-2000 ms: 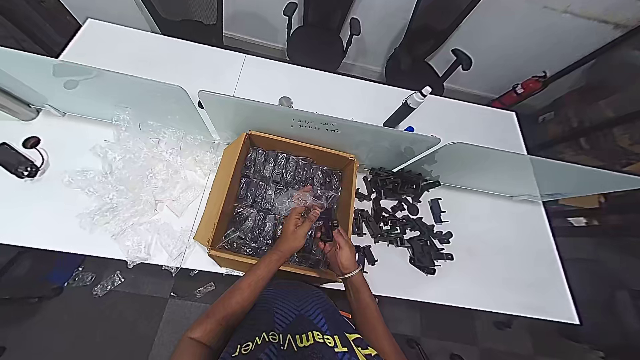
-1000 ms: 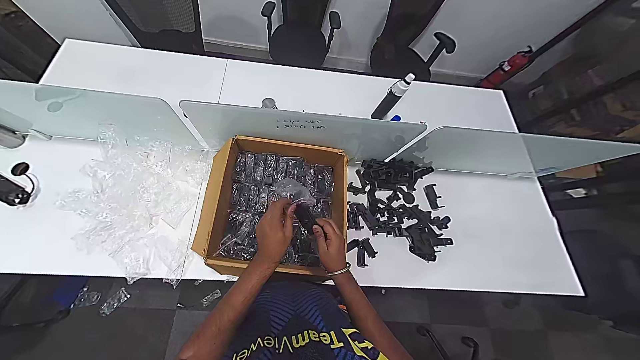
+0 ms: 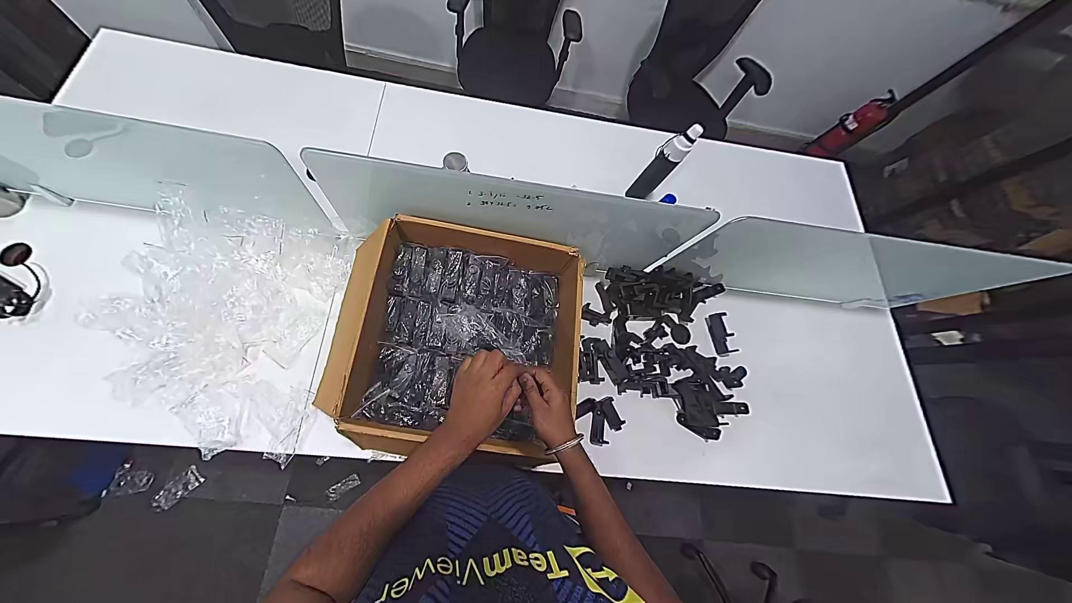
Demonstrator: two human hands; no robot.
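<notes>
Over an open cardboard box [image 3: 352,335], my left hand [image 3: 484,394] and my right hand [image 3: 543,402] meet with their fingertips close together. A crumpled clear plastic bag [image 3: 473,331] shows just beyond my left fingers, and both hands seem to pinch at it; what lies between the fingers is mostly hidden. Rows of black parts in clear plastic bags [image 3: 452,276] fill the box. Right of the box lies a pile of unwrapped black plastic parts [image 3: 662,360]. To its left spreads a large heap of clear plastic bags [image 3: 226,310].
Frosted glass dividers [image 3: 519,201] stand behind the box, one with handwriting on it. Beyond are a black bottle with a white cap [image 3: 666,159] and office chairs [image 3: 507,63]. A black device [image 3: 15,293] sits at the far left. Some plastic bags [image 3: 177,487] lie on the floor.
A black part showed between my hands a second ago; now my hands have drawn together lower over the box and hide what they hold.
</notes>
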